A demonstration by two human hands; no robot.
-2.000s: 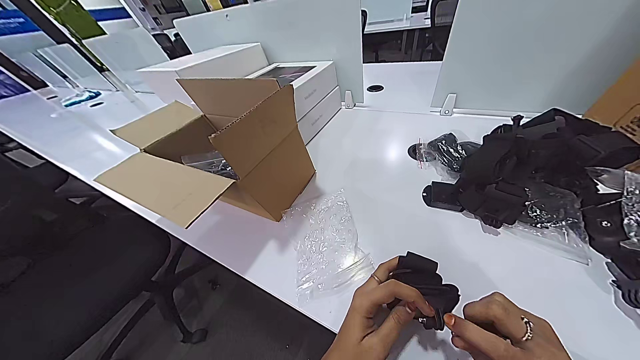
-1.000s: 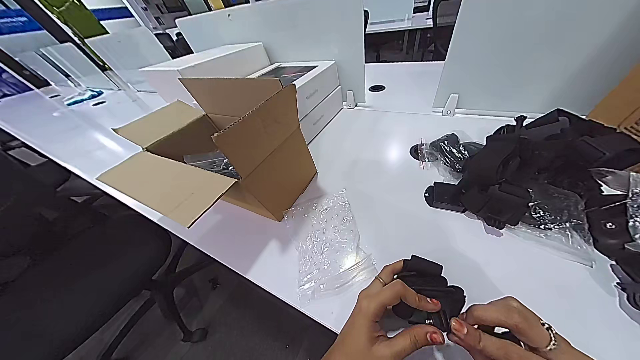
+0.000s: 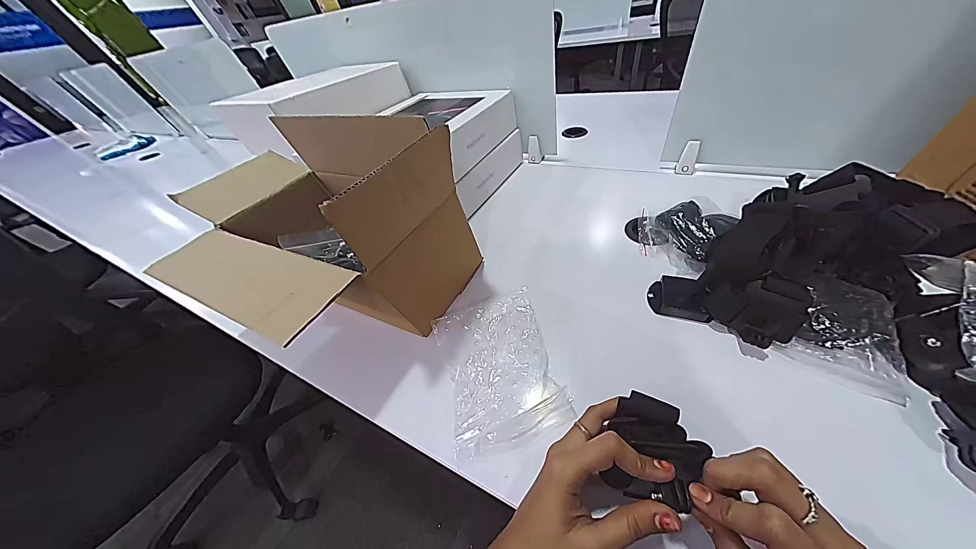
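Observation:
A black folded strap with a plastic mount or buckle (image 3: 648, 435) is held between my hands, low over the white desk. My left hand (image 3: 595, 480) grips it from the left, with fingers around it and the thumb below. My right hand (image 3: 755, 496) pinches its lower right edge between thumb and fingertips; the fingers partly hide that part. Left of my hands lies an empty-looking clear plastic bag (image 3: 503, 374) on the desk. To the right is a pile of black straps (image 3: 793, 252), with several items in clear plastic bags among them.
An open cardboard box (image 3: 412, 252) holding clear-wrapped items stands at the left. Behind it are white boxes (image 3: 488, 152). Frosted divider panels (image 3: 801, 76) stand along the back. Part of another cardboard box (image 3: 945, 152) shows at the right edge. A black chair (image 3: 152, 396) stands beside the desk's left edge.
My left thumb and fingers have shifted on the black strap piece, and my right fingertips have closed in at its lower right edge. The box, bag and pile have not moved.

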